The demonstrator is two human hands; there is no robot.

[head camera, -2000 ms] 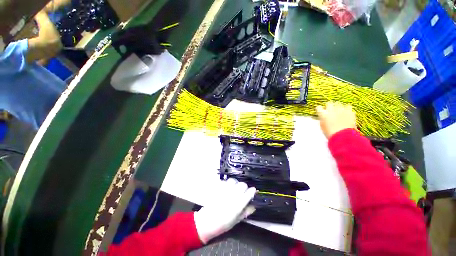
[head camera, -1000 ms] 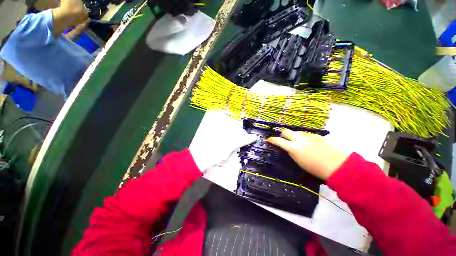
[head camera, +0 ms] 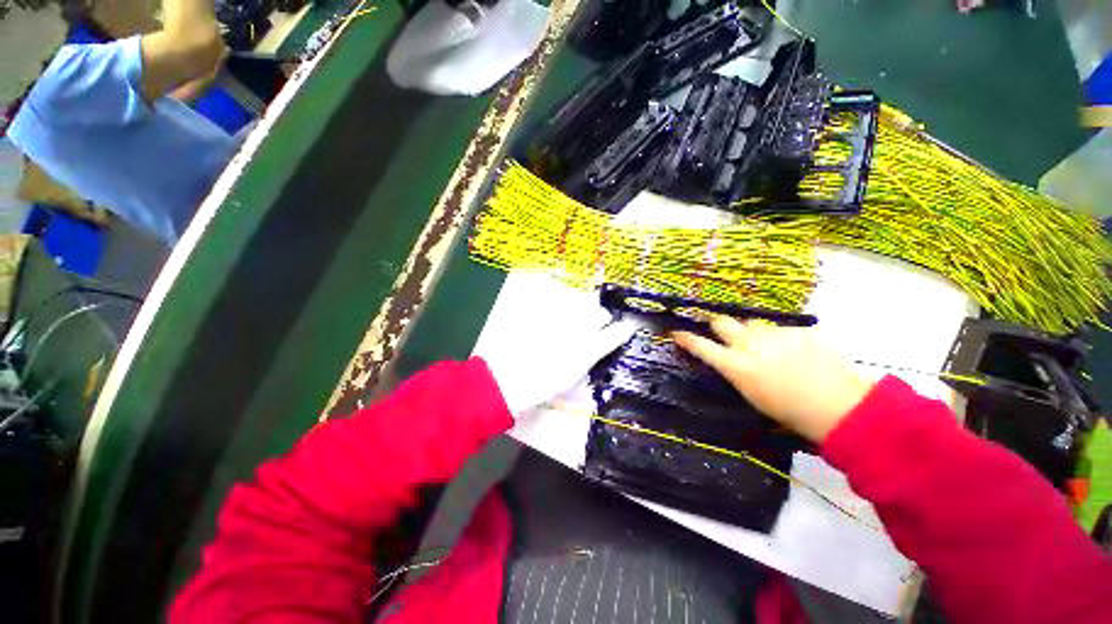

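Note:
A glossy black plastic housing point(head camera: 683, 439) lies on the white sheet point(head camera: 841, 549), with its holed edge toward the wire bundle. A thin yellow-green wire point(head camera: 683, 438) lies across its near part and overhangs to the right. My left hand point(head camera: 559, 363), in a white glove, rests on the housing's upper left part. My bare right hand point(head camera: 774, 372) reaches onto its upper edge, fingertips close to the left hand's. Both hands touch the housing; what lies under the fingertips is hidden.
A tied yellow-green wire bundle point(head camera: 659, 258) lies behind the housing, a looser wire heap point(head camera: 976, 238) at back right. Spare black housings point(head camera: 719, 128) are piled behind. A black holder point(head camera: 1018, 378) and lime-green glue gun point(head camera: 1096, 475) are right. A chipped rail point(head camera: 427, 262) edges the belt; a person's arm point(head camera: 183, 43) is beyond.
Over two seconds, my left hand moved up to the housing's upper edge, and my right hand came from the wire heap onto it. The view shifted slightly.

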